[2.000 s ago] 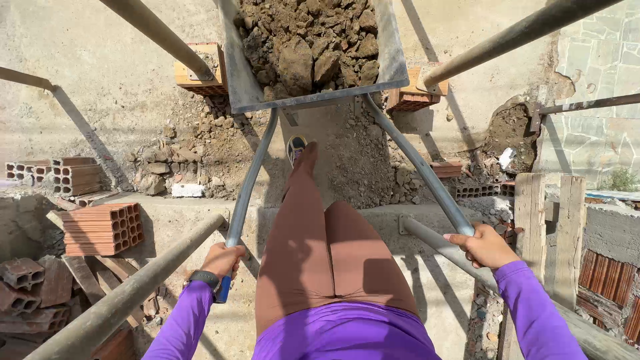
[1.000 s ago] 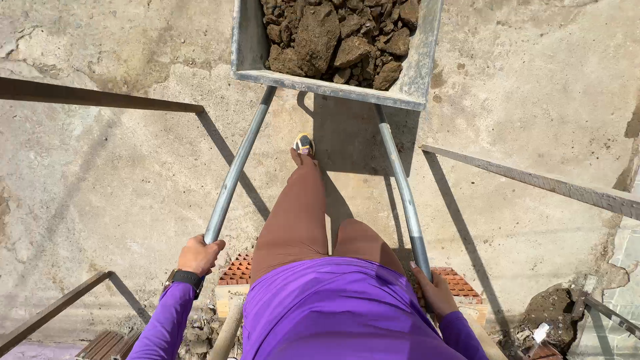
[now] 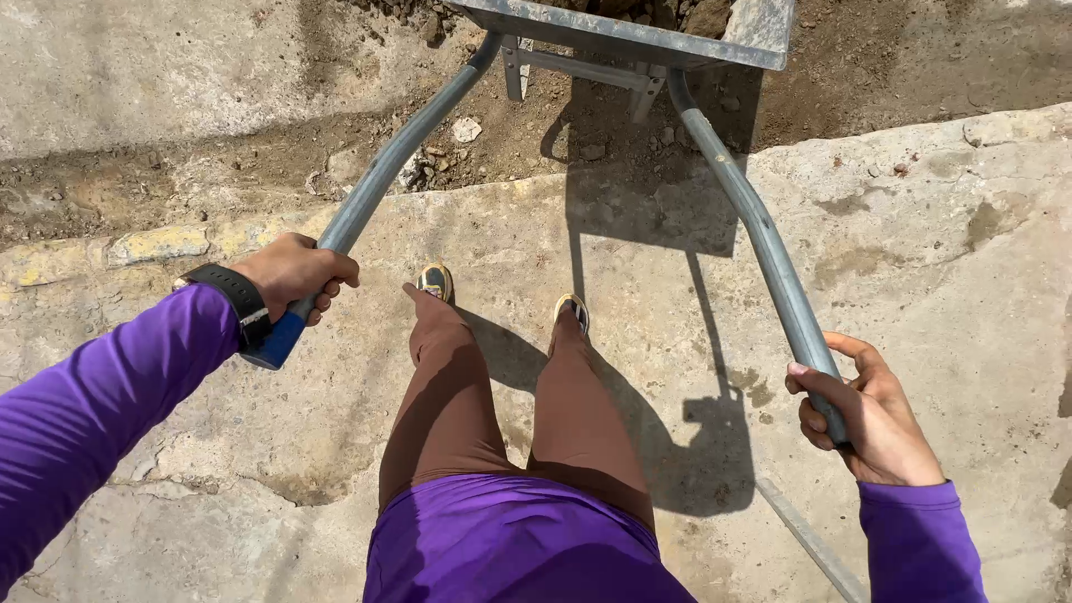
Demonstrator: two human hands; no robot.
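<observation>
A metal wheelbarrow tray (image 3: 620,35) with soil and rocks in it is partly cut off by the top edge. Two bent grey tubular handles run from it toward me. My left hand (image 3: 293,276) is closed around the left handle (image 3: 377,180), just above its blue grip end (image 3: 280,339). Around the end of the right handle (image 3: 775,260) my right hand (image 3: 854,402) wraps its thumb and fingers. Metal legs (image 3: 645,92) show beneath the tray. The wheel is out of view.
Cracked concrete (image 3: 930,276) lies under my feet, bordered by a chipped edge with yellow paint (image 3: 159,244). Beyond it runs a strip of loose dirt and stones (image 3: 469,130). A thin grey bar (image 3: 808,536) lies at the lower right.
The wheelbarrow and I have moved from among bricks and poles, across concrete, to a strip of dirt. Both hands stay on the handles. Both shoes now show; earlier only one did.
</observation>
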